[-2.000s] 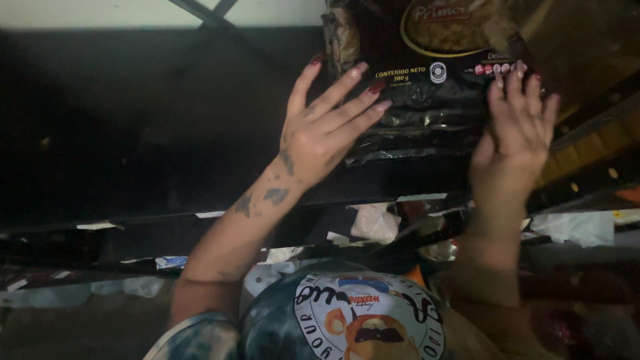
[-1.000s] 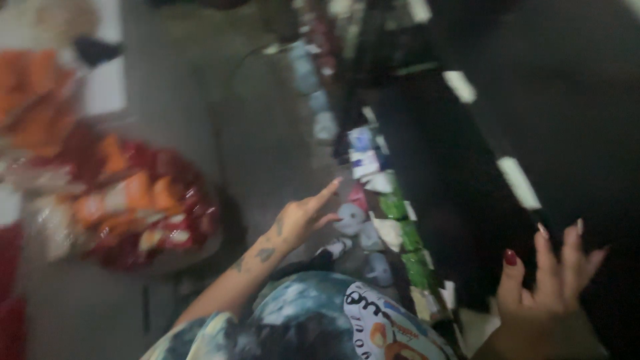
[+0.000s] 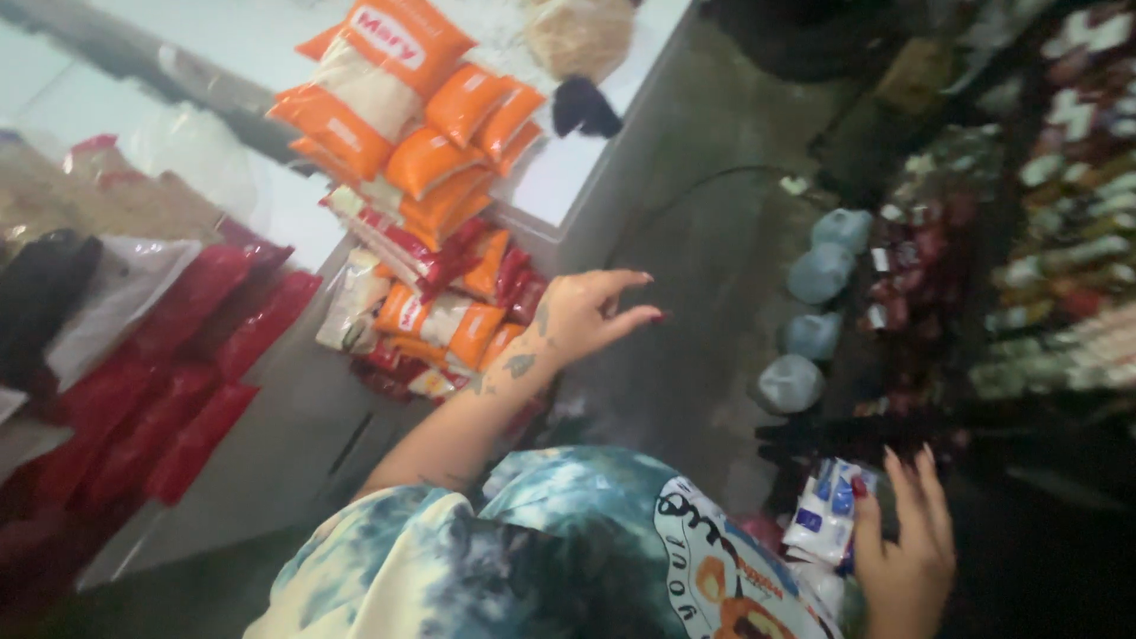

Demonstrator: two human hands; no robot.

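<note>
My left hand [image 3: 590, 315] is held out with thumb and index finger apart and nothing between them. Behind it lie orange Mary packets [image 3: 435, 324] among red packets, in a heap below a white counter. My right hand [image 3: 910, 532] is raised at the lower right, fingers spread, holding nothing that shows. Its thumb overlaps white and blue packets [image 3: 825, 515] in the view; whether it touches them cannot be told.
More orange packets [image 3: 399, 35] are stacked on the white counter [image 3: 550, 191]. Red packets [image 3: 177, 390] fill the left side. Pale blue plastic containers [image 3: 821, 271] stand in a row on the dark floor, beside shelves of blurred goods [image 3: 1065, 302] at the right.
Two seconds ago both hands were at a dark, clear-wrapped food package; now neither is on it and it is out of sight. The view has swung strongly towards the counter and orange packets.
</note>
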